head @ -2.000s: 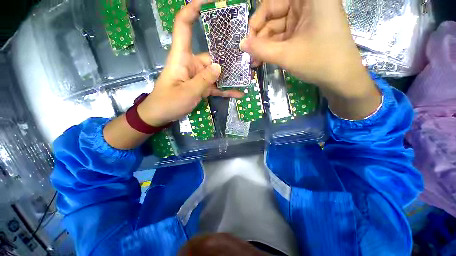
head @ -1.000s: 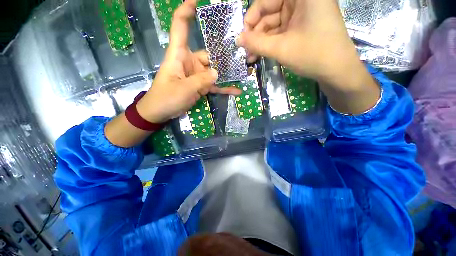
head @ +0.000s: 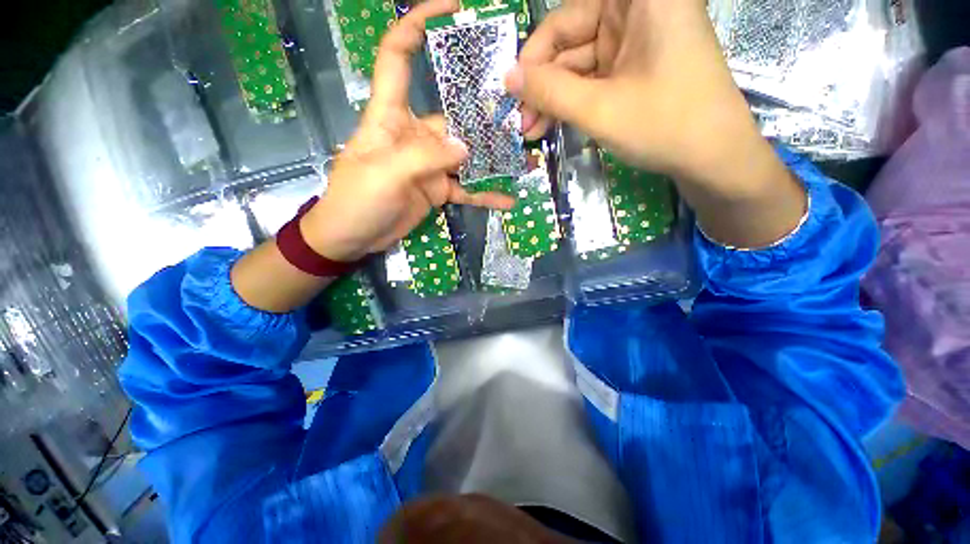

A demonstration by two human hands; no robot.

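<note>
My left hand (head: 388, 175) holds a film-covered circuit board (head: 475, 101) by its left edge and lower end, above the blister tray (head: 511, 310). The board stands nearly upright in view, with silvery net-patterned film on its face and green showing at the top end. My right hand (head: 606, 80) has thumb and finger pinched at the board's right edge; a small bluish piece (head: 503, 109) shows by the fingertips, too small to name surely. Below, a bare green circuit board (head: 533, 218) lies in the tray beside a strip of patterned film (head: 506, 255).
More green boards lie in tray pockets, at upper left (head: 255, 58) and lower right (head: 638, 202). Patterned film sheets (head: 798, 64) lie at the upper right. Ridged clear trays (head: 53, 266) stand at the left. A pink sleeve (head: 931, 255) of another person is at the right edge.
The board and film tilt slightly differently, with green visible at the top end again. The bluish piece now shows at my right fingertips. My hands have otherwise barely moved.
</note>
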